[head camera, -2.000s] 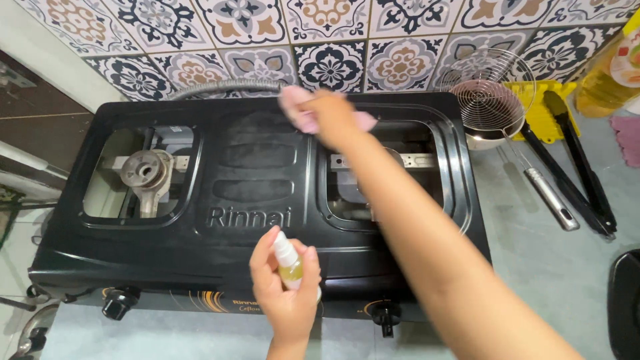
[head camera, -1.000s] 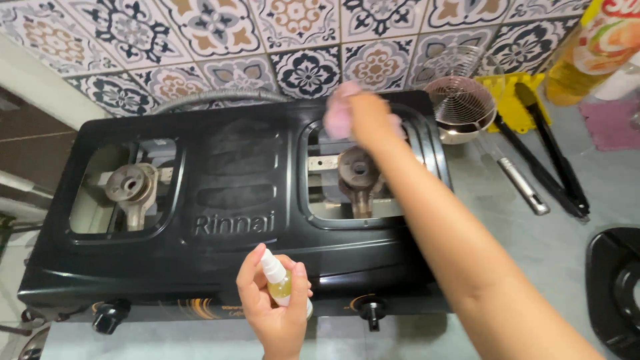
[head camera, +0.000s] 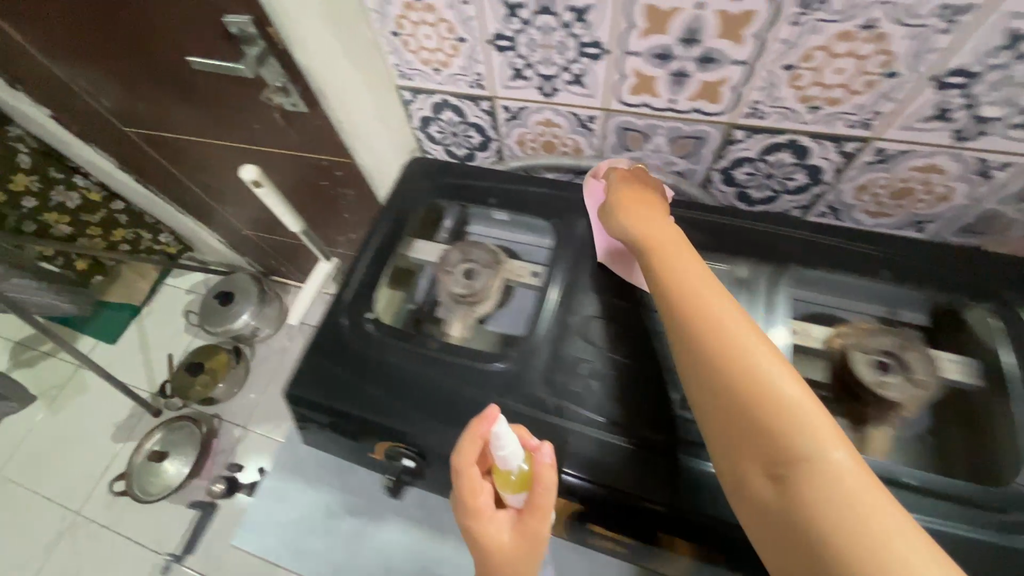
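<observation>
My left hand (head camera: 504, 496) holds a small spray bottle of yellowish liquid (head camera: 510, 472), its white top upward, in front of the black two-burner gas stove (head camera: 448, 392). At the stove's rear edge, between the two burner openings, my right hand (head camera: 634, 204) presses a pink cloth (head camera: 612, 248) on the black top. The left burner head (head camera: 470, 274) sits bare in its opening. To the right of my forearm is the other burner head (head camera: 888, 364), blurred. A control knob (head camera: 402, 464) shows on the stove's front.
Patterned tiles (head camera: 656, 64) cover the wall behind the stove, with a grey hose (head camera: 552, 164) along its base. On the left are a brown door (head camera: 200, 120) and a white-handled tool (head camera: 276, 200). Lidded pots (head camera: 166, 460) stand on the tiled floor.
My right hand and the cloth have moved left, from behind the right burner to between the burners. The left hand still holds the bottle. The view has swung left.
</observation>
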